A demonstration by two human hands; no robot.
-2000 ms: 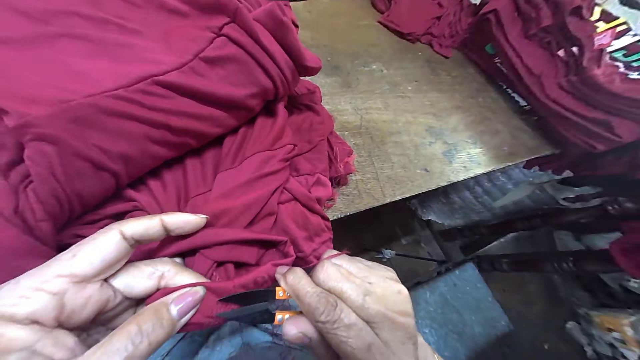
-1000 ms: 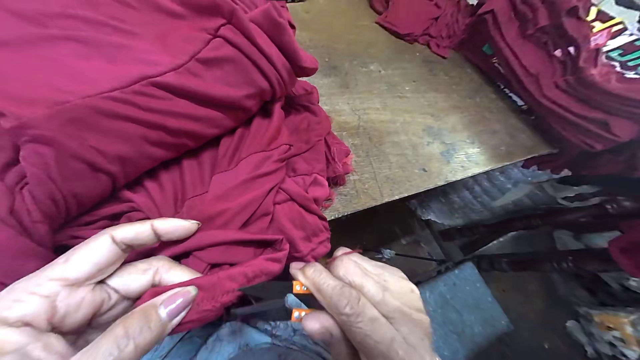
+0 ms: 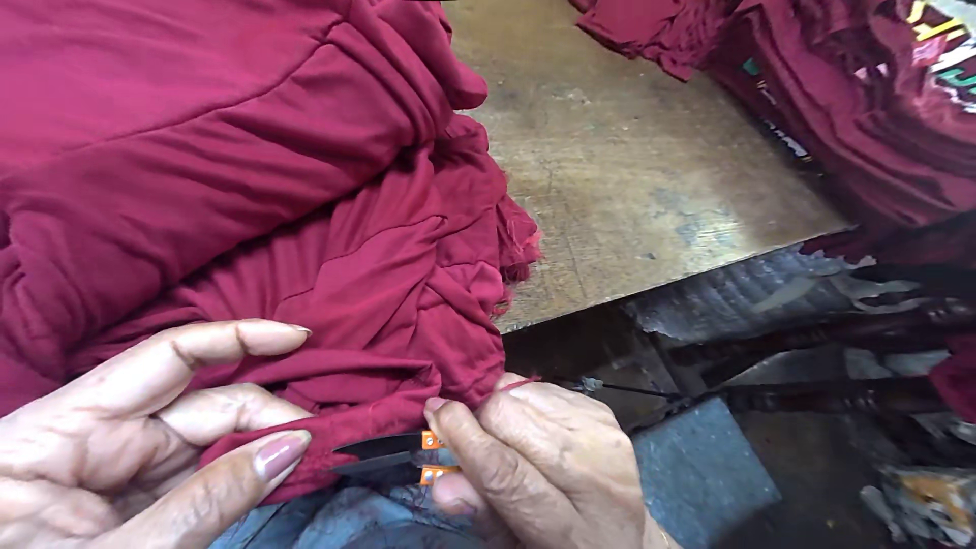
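Observation:
A pile of dark red knit fabric (image 3: 191, 152) with stitched seams fills the left and overhangs the table's front edge. My left hand (image 3: 175, 427) is at the lower left, palm up, with a fold of the fabric's edge pinched between thumb and fingers. Thread snips (image 3: 381, 456) with dark blades and orange parts point left against that edge, the two blades slightly apart. My right hand (image 3: 541, 457) holds the snips between thumb and forefinger, and its other fingers are curled against the cloth. Its palm hides the rear of the snips.
The wooden tabletop (image 3: 610, 168) lies beyond the fabric. More red garment pieces (image 3: 862, 114), some with printed lettering, are stacked at the upper right. Below the table edge are a plastic sheet (image 3: 732, 297), a grey-blue square (image 3: 705, 465) and blue cloth (image 3: 358, 518) under my hands.
My right hand with the snips first moved slightly right, then back left, bringing the blades near my left thumb. The left hand still pinches the fabric's edge.

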